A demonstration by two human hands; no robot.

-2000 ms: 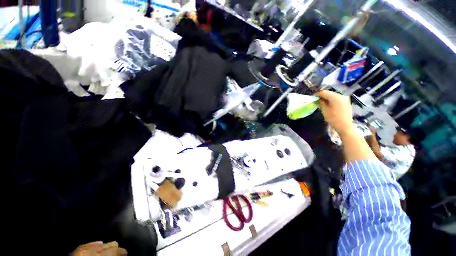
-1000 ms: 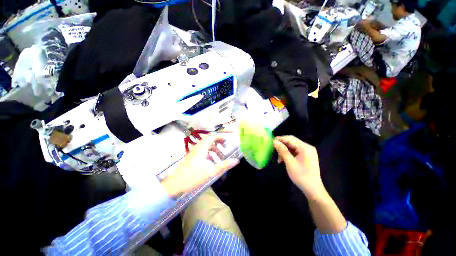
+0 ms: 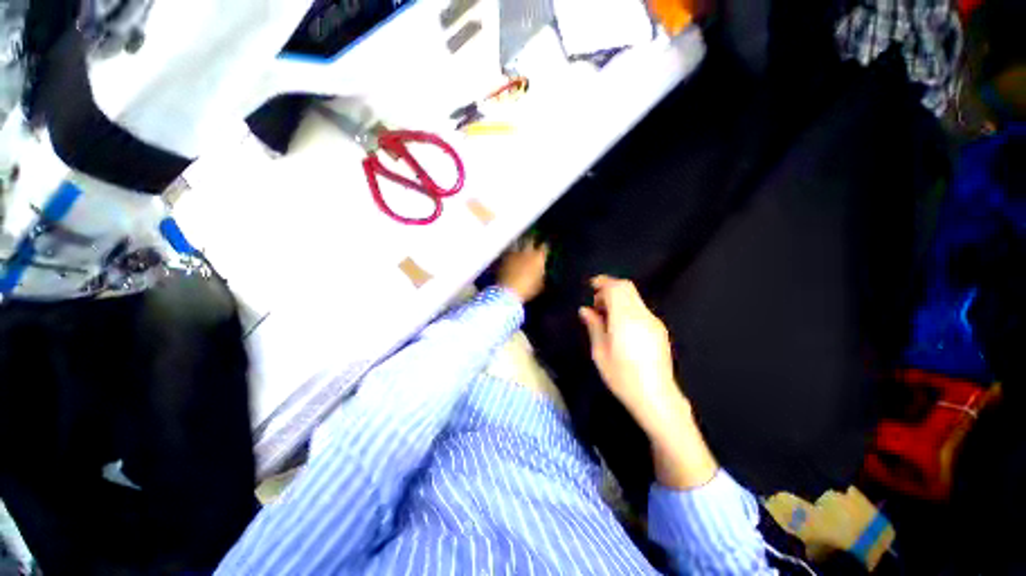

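Note:
My right hand (image 3: 632,347) is over black cloth (image 3: 776,281) to the right of the table. Its fingers are bent and a little apart, with nothing visible in them. My left hand (image 3: 523,268) is small and dark just beyond the table's front edge, left of my right hand. Its fingertips are hard to make out against the black cloth, so its grip cannot be told. The green-and-white item cannot be made out.
Red-handled scissors (image 3: 414,177) and small tools (image 3: 489,113) lie on the white sewing table (image 3: 304,225). The white machine (image 3: 186,68) stands at upper left. Black cloth (image 3: 124,416) hangs at lower left. A red crate (image 3: 928,433) and blue material (image 3: 956,270) are at right.
The view has moved down and closer to the table. My left hand has gone from above the table to beyond its front edge. The green item, in my right hand earlier, no longer shows.

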